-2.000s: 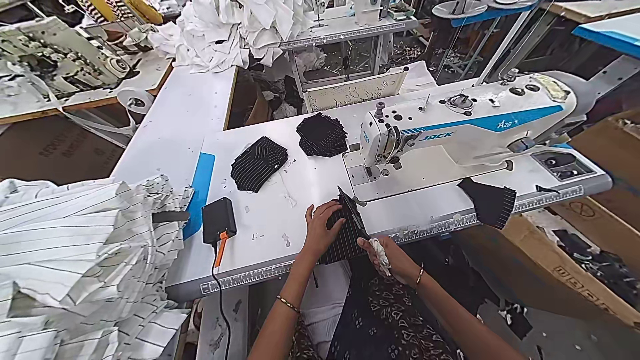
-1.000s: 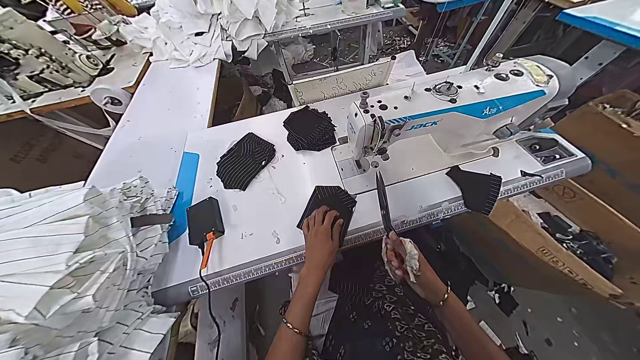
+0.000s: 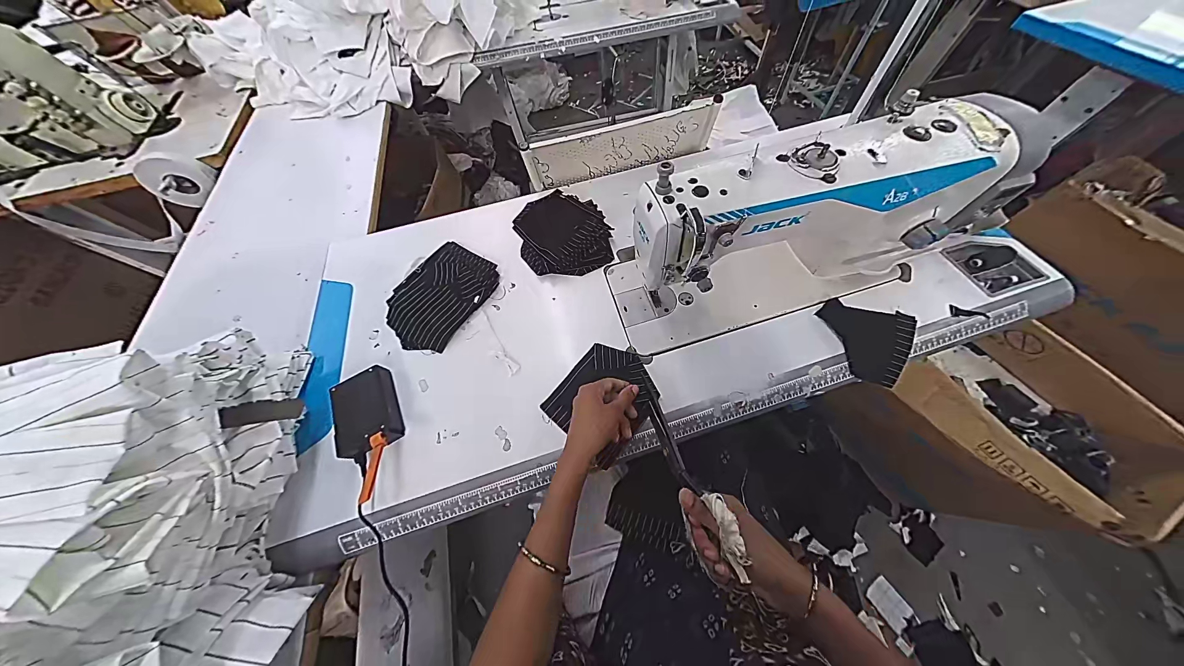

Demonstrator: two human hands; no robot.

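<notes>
My left hand (image 3: 603,418) pinches the edge of a black pinstriped fabric piece (image 3: 592,365) that lies at the table's front edge. In my right hand (image 3: 717,532) is a pair of dark scissors (image 3: 664,435), whose cloth-wrapped handle (image 3: 726,536) is partly hidden by the fingers. The blades point away from me and lie along the right side of that fabric. Farther back are two stacks of black striped pieces, one at the left (image 3: 442,296) and one nearer the machine (image 3: 564,233). Another black piece (image 3: 874,340) hangs over the front edge at the right.
A Jack sewing machine (image 3: 832,199) stands at the back right of the white table (image 3: 481,407). A black box (image 3: 367,412) with an orange part and a cable sits at the left. White striped fabric (image 3: 139,481) is heaped at far left. A cardboard box (image 3: 999,453) is at right.
The scissors, upright and apart from the fabric one second ago, are now against its right side. My left hand has gone from lying flat on the fabric to pinching its edge.
</notes>
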